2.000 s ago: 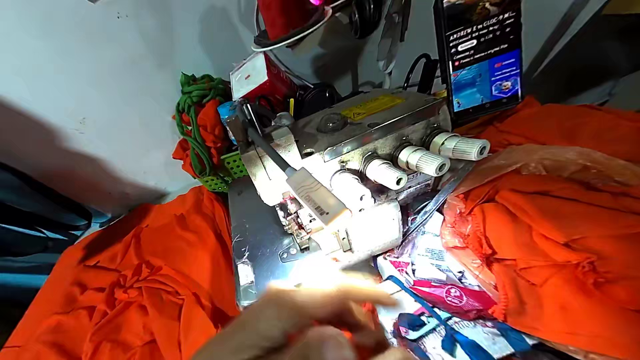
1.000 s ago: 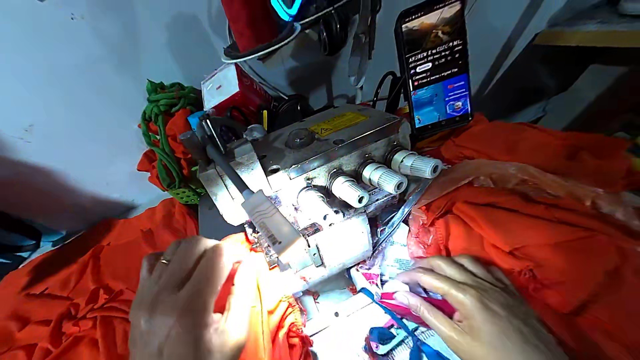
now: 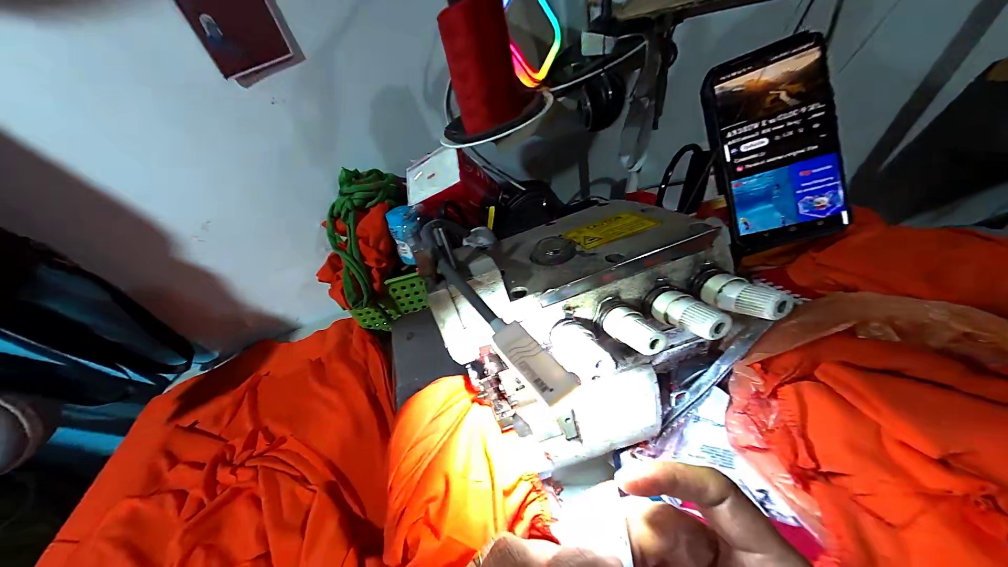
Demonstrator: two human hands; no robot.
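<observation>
An overlock sewing machine (image 3: pixel 598 252) with white tension knobs stands at the middle, a small lamp (image 3: pixel 535 366) lighting its needle area. Bright orange fabric (image 3: pixel 441 465) lies bunched against the left side of the presser foot area. At the bottom edge, my left hand (image 3: pixel 543 553) is mostly cut off, its fingers at the lower edge of this fabric; its grip is hidden. My right hand (image 3: pixel 701 512) is at the machine's front right, thumb and forefinger near a glaring white patch. Whether it pinches anything cannot be told because of the glare.
Orange fabric piles lie at left (image 3: pixel 260 457) and right (image 3: pixel 882 417), the right one partly in clear plastic. A phone (image 3: pixel 776 142) stands upright behind. A red thread cone (image 3: pixel 484 71) is above the machine; a green basket (image 3: pixel 407 293) holds cords and cloth at back left.
Orange fabric now bulges beside the needle area, where two seconds ago only bare machine plate showed. My left hand has moved down from beside the machine to the bottom edge. The view has shifted.
</observation>
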